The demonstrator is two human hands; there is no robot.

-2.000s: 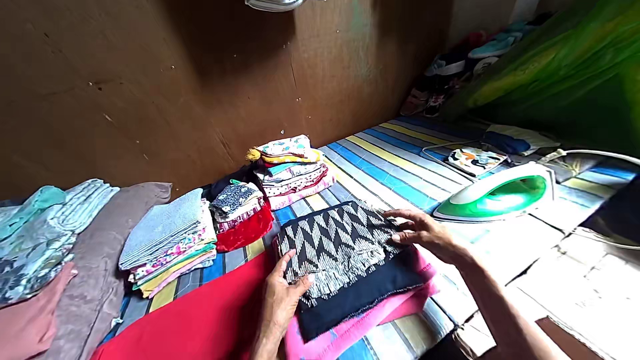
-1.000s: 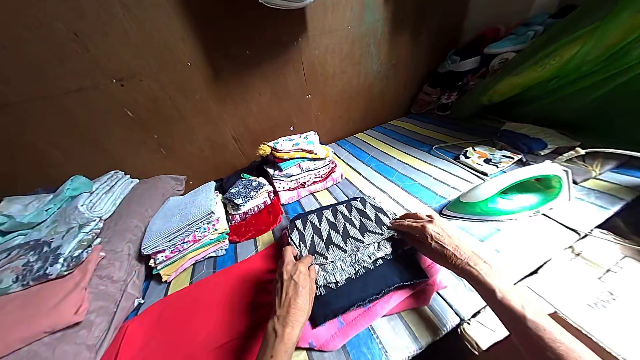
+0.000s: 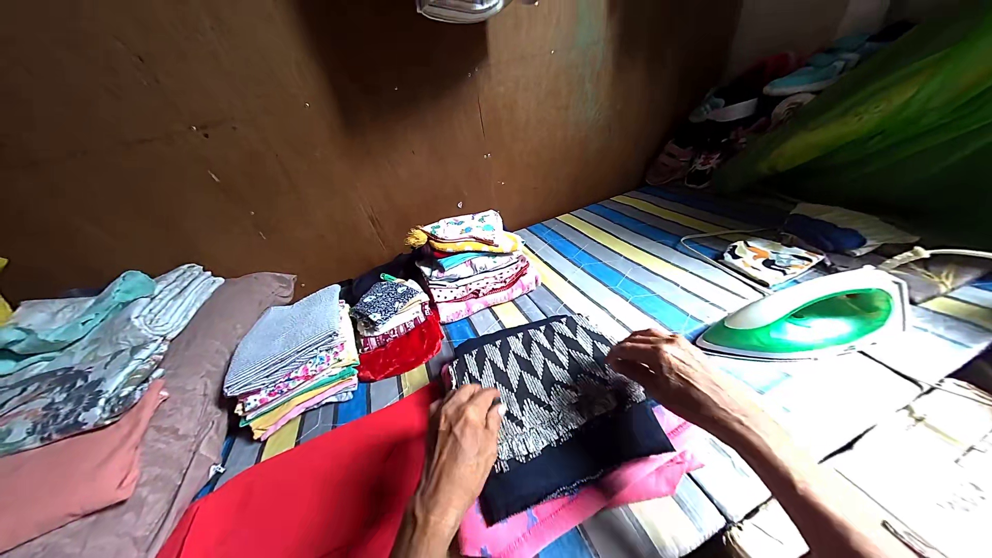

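Note:
A folded dark cloth with a black-and-white zigzag pattern and fringe lies flat on a pink cloth. On its left edge rests my left hand, fingers bent. My right hand is at its upper right edge, fingers curled over the fabric; whether they pinch it is unclear. A red cloth spreads out at lower left, partly under my left wrist. To the right, a white and green clothes iron lies on the striped mattress.
Folded cloth stacks stand at left, beside a smaller stack and a taller one. Beyond them is a brown wooden wall. A mauve pillow with garments lies far left. Shoes and a green net are at back right.
The view has shifted slightly. Both hands remain at the sides of the patterned cloth, which keeps its place on the pink cloth.

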